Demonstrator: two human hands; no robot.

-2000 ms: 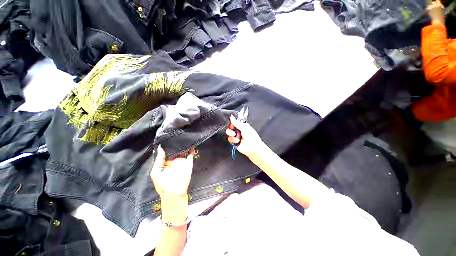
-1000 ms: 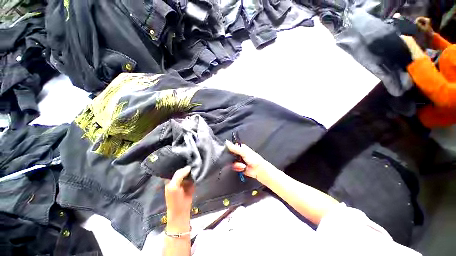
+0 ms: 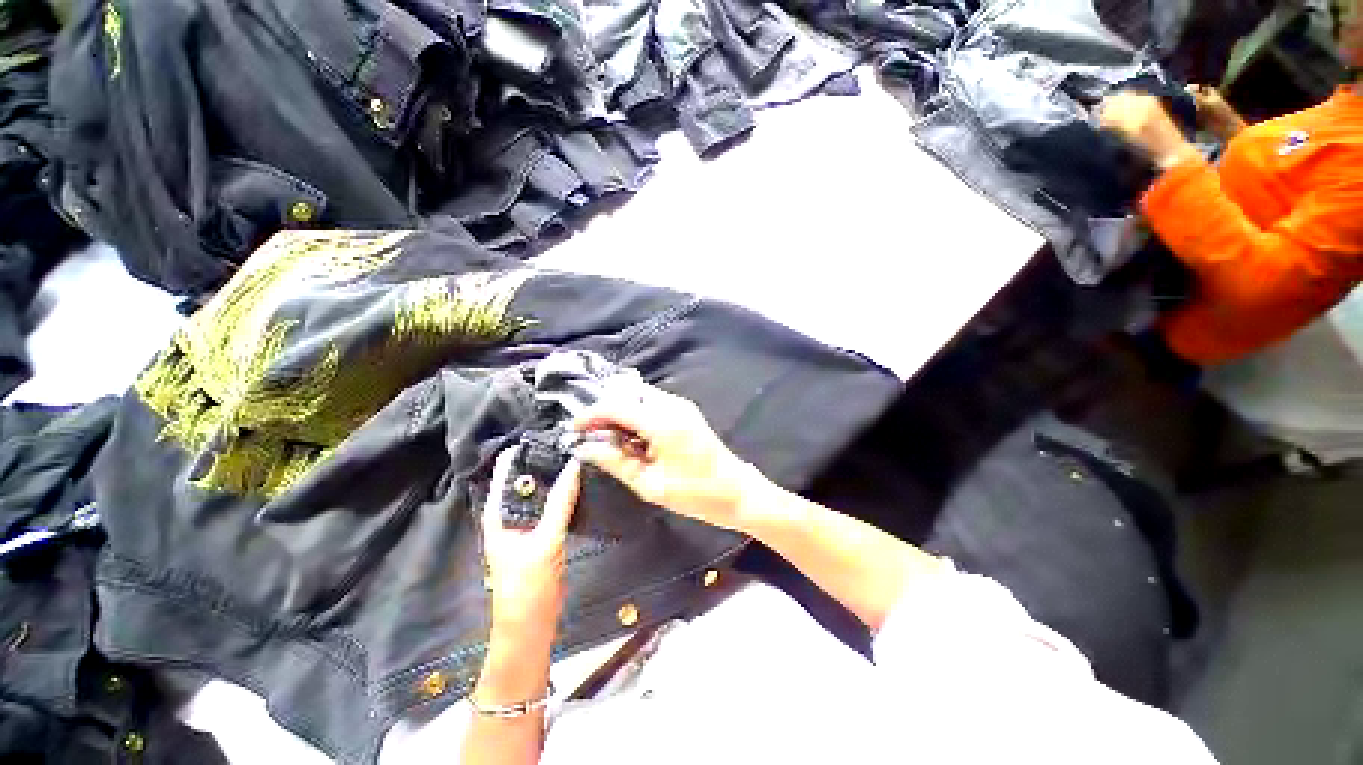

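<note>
A black denim jacket (image 3: 748, 374) with yellow-green embroidery (image 3: 254, 374) lies spread in front of me. My left hand (image 3: 523, 553) grips its sleeve cuff (image 3: 526, 505), with a gold button (image 3: 525, 486) facing up between thumb and fingers. My right hand (image 3: 658, 448) is closed at the cuff's upper edge, its fingertips close to my left fingertips. The thread snips are mostly hidden in my right hand. The grey inside of the sleeve (image 3: 576, 377) shows just beyond it. A row of gold buttons (image 3: 628, 614) runs along the jacket's near edge.
Black and grey denim garments (image 3: 299, 120) are heaped beyond and at the left. A white tabletop (image 3: 807, 224) shows between them and the jacket. A person in orange (image 3: 1256, 224) handles grey denim (image 3: 1031, 105) at the right. Dark garments (image 3: 1061, 568) lie beside the table.
My left hand has turned the cuff so its button faces up. My right hand has moved in to the cuff. The person in orange and the grey denim appear further left.
</note>
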